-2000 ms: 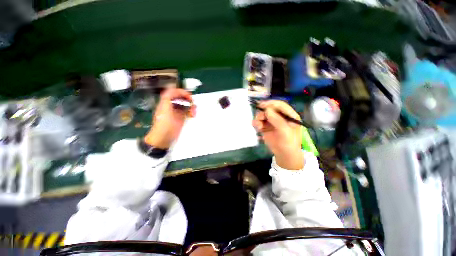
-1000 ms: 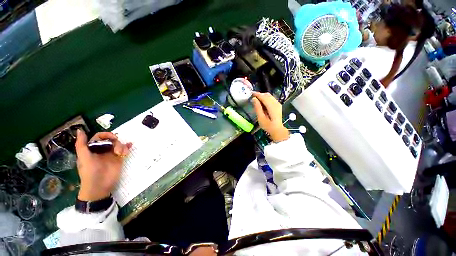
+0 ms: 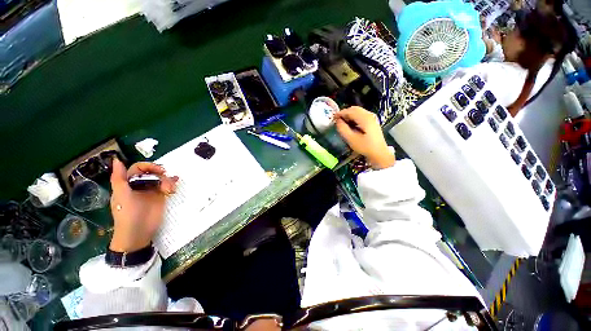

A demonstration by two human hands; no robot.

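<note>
My left hand (image 3: 138, 200) grips a small dark watch body (image 3: 144, 183) with a pale edge between thumb and fingers, over the left edge of the gridded white sheet (image 3: 217, 187). A dark square watch piece (image 3: 205, 150) lies on the sheet. Tiny bits lie in a row lower on the sheet. My right hand (image 3: 364, 134) is at the right side of the round white tub (image 3: 322, 114), fingers pinched on a thin dark tool that looks like tweezers. Its tip is too small to make out.
The parts box (image 3: 229, 101), blue box (image 3: 285, 81) and green-handled tool (image 3: 317, 151) stand or lie between sheet and tub. Clear cups (image 3: 72, 231) and a dark parts tray (image 3: 94, 169) are left. A white watch tray (image 3: 473, 181), blue fan (image 3: 438, 46) and a person are right.
The view has swung right since the first frame. My right hand has moved from above the sheet to the white tub. My left hand still holds the watch body.
</note>
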